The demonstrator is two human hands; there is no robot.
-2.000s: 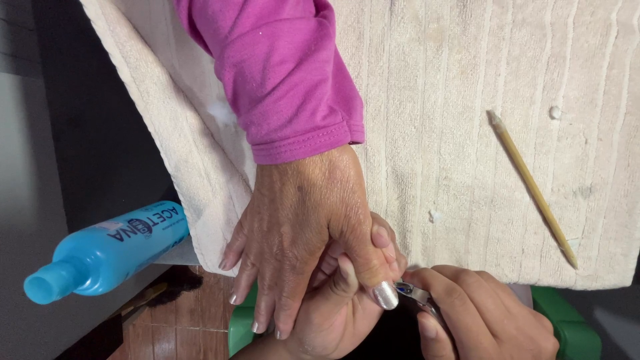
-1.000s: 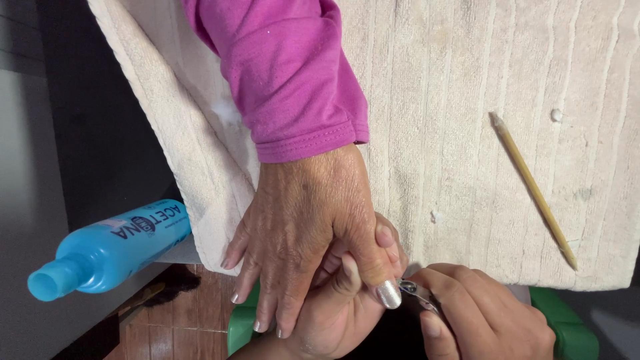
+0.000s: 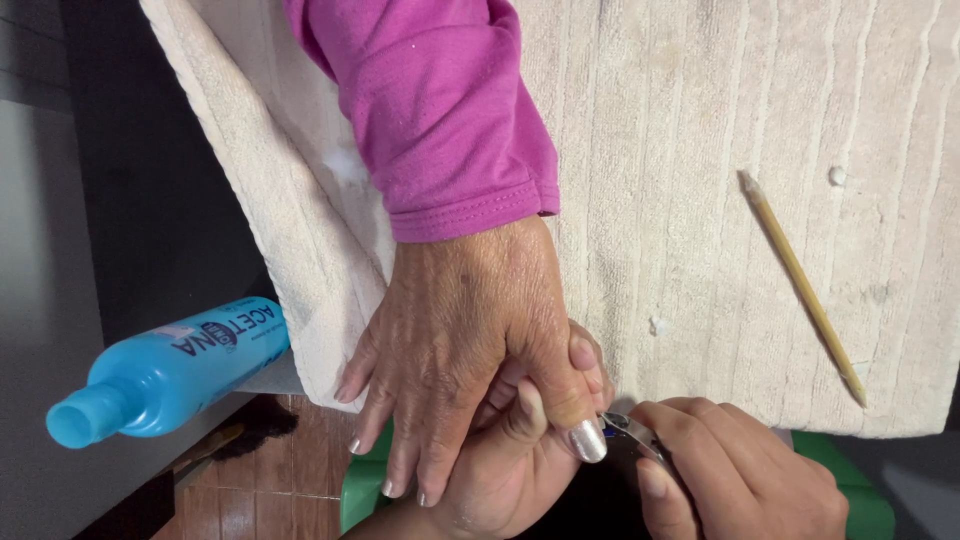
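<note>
Another person's hand (image 3: pixel 465 322), in a magenta sleeve (image 3: pixel 450 112), reaches down from the top, palm down, with silvery polish on its nails. My left hand (image 3: pixel 517 457) holds that hand's thumb (image 3: pixel 562 382) from below, my fingers curled around it. In my right hand (image 3: pixel 735 465) is a metal cuticle nipper (image 3: pixel 637 431), held between thumb and fingers, its tip beside the right edge of the thumb's nail (image 3: pixel 587 440). The nipper's handles are partly hidden by my fingers.
A cream towel (image 3: pixel 637 150) carries a wooden cuticle stick (image 3: pixel 806 292) and small white tufts (image 3: pixel 658 325). At the left stands a blue uncapped acetone bottle (image 3: pixel 172 367). Green plastic (image 3: pixel 847 480) shows below the towel, and a brush (image 3: pixel 225 435) lies at lower left.
My right hand and the nipper have shifted slightly, the nipper's tip staying near the thumbnail. My left hand keeps its hold on the thumb.
</note>
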